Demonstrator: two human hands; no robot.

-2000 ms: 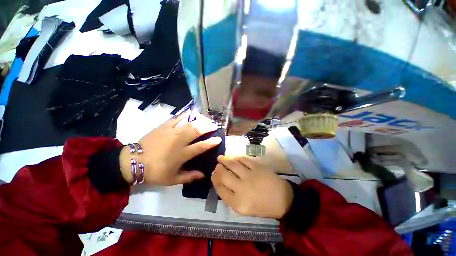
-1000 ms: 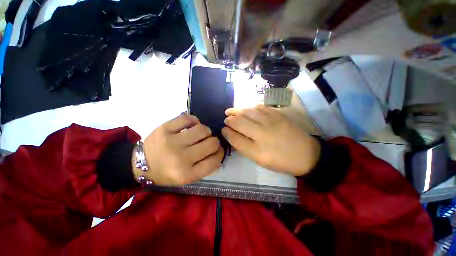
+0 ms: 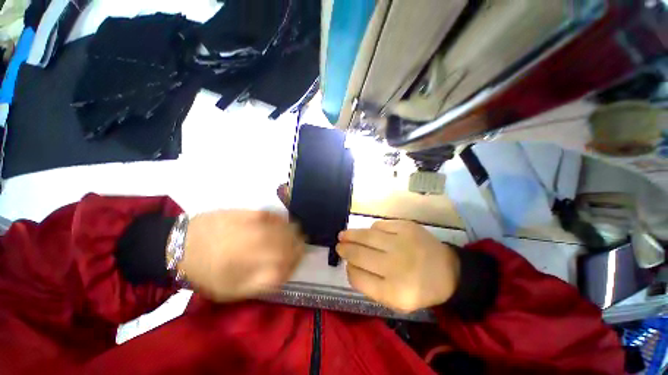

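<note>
A black rectangular cloth piece (image 3: 321,183) lies flat on the white table, its far end at the brightly lit needle area of the sewing machine (image 3: 410,80). The needle itself is lost in glare. A narrow dark strip (image 3: 333,256) sticks out at the piece's near end. My left hand (image 3: 242,253) is blurred, at the piece's lower left; its fingers are curled and partly hidden, so its grip cannot be told. My right hand (image 3: 399,265) lies to the right of the near end, fingertips touching the piece's edge beside the strip.
A heap of black cut pieces (image 3: 135,77) lies at left on a large black panel (image 3: 44,139). Pale strips (image 3: 505,190) lie right of the needle. A ruler (image 3: 344,302) runs along the front edge. A dark shiny rectangle (image 3: 611,275) and blue basket (image 3: 648,337) are at right.
Since one second ago, my left hand has moved down and left, uncovering more of the black piece. My right hand sits nearer its near end. The camera view has also shifted.
</note>
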